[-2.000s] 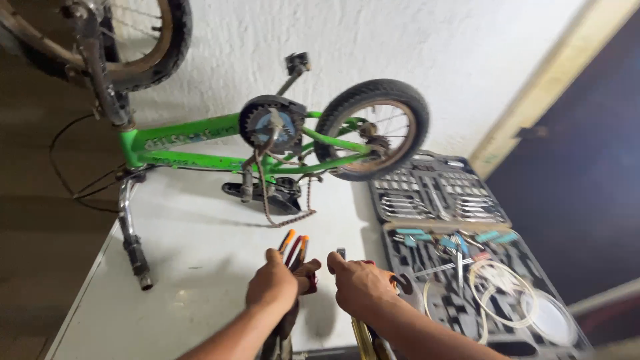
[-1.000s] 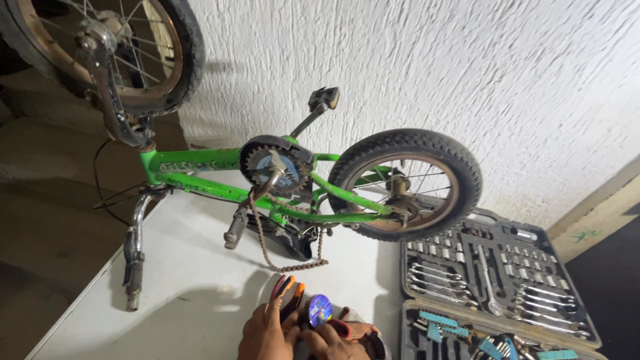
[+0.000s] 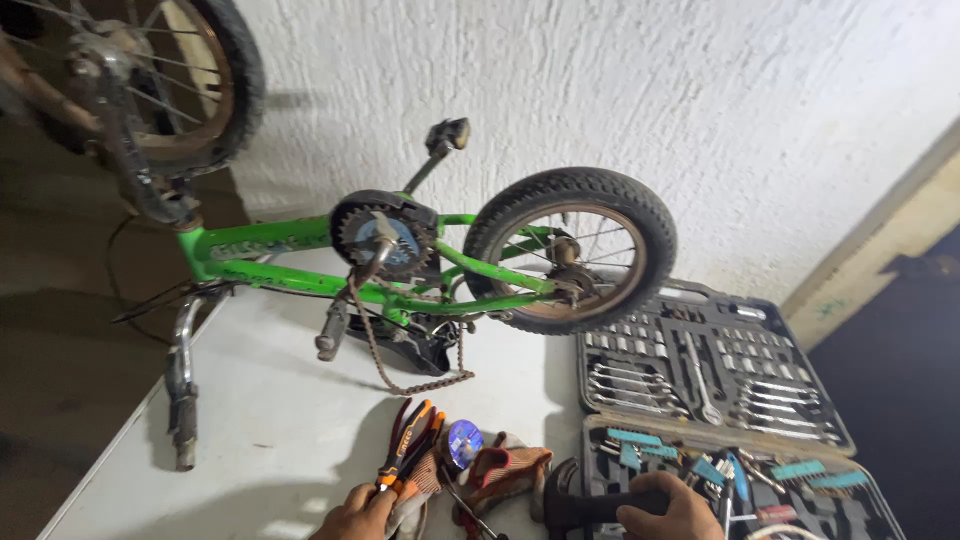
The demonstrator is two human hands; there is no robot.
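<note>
At the bottom of the head view, my left hand (image 3: 358, 514) grips orange-and-black pliers (image 3: 409, 446), their handles pointing up. My right hand (image 3: 671, 510) is closed around a black tool (image 3: 577, 504), perhaps a hammer, beside the open tool case. Between my hands lie work gloves (image 3: 510, 465), a small round blue tin (image 3: 465, 444) and a thin metal tool partly hidden by them. Beyond them a green bicycle frame (image 3: 292, 281) stands upside down, its rusty chain (image 3: 427, 388) hanging slack below the chainring (image 3: 382, 240) onto the white table.
The open tool case (image 3: 832, 360) with sockets and wrenches takes up the right side. The rear wheel (image 3: 570, 251) overhangs its far edge. At the left, the handlebar (image 3: 182, 390) reaches over the white table (image 3: 277, 450). A rough white wall (image 3: 600, 82) stands behind.
My hands, close together one second ago, are now apart. The right one has moved right and holds the black tool. The view has shifted closer to the bicycle since the first frame.
</note>
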